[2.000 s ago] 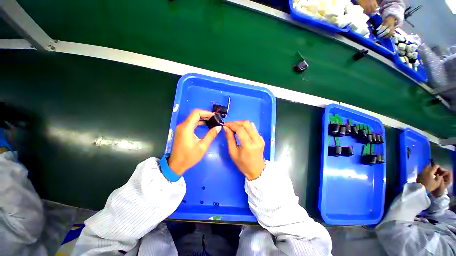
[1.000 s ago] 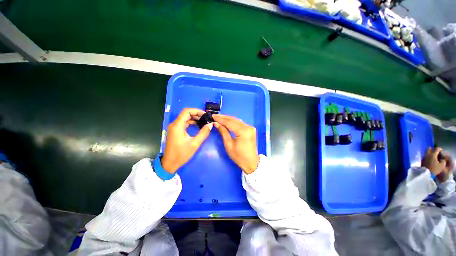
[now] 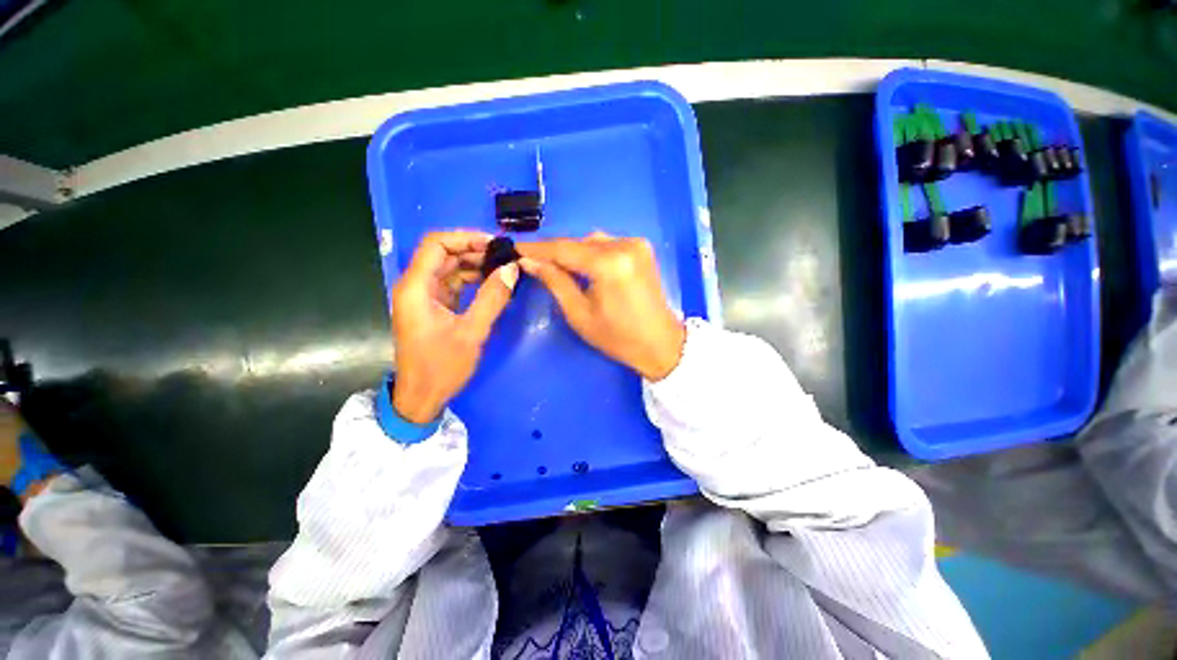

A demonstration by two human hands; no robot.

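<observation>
A small black housing (image 3: 500, 254) is held between both hands over the blue work tray (image 3: 555, 496). My left hand (image 3: 439, 316) grips it between thumb and fingers; a blue wrist strap (image 3: 408, 415) is on that wrist. My right hand (image 3: 607, 294) has its thumb and index fingertips at the housing's right side; whether they pinch a fine part is too small to tell. A second black block (image 3: 519, 210) lies just beyond, with a thin pale rod (image 3: 541, 175) standing at its right and fine reddish strands at its left.
Tiny dark parts (image 3: 580, 467) lie near the tray's near edge. The right-hand tray (image 3: 994, 445) holds rows of black units (image 3: 940, 230) with green strips. A white rail (image 3: 297, 126) and green belt (image 3: 387, 39) run beyond. Other people's sleeves show at left and right.
The view has shifted, so the trays sit higher and the trays across the belt have left the picture. Both hands stay at the housing, which looks turned more upright.
</observation>
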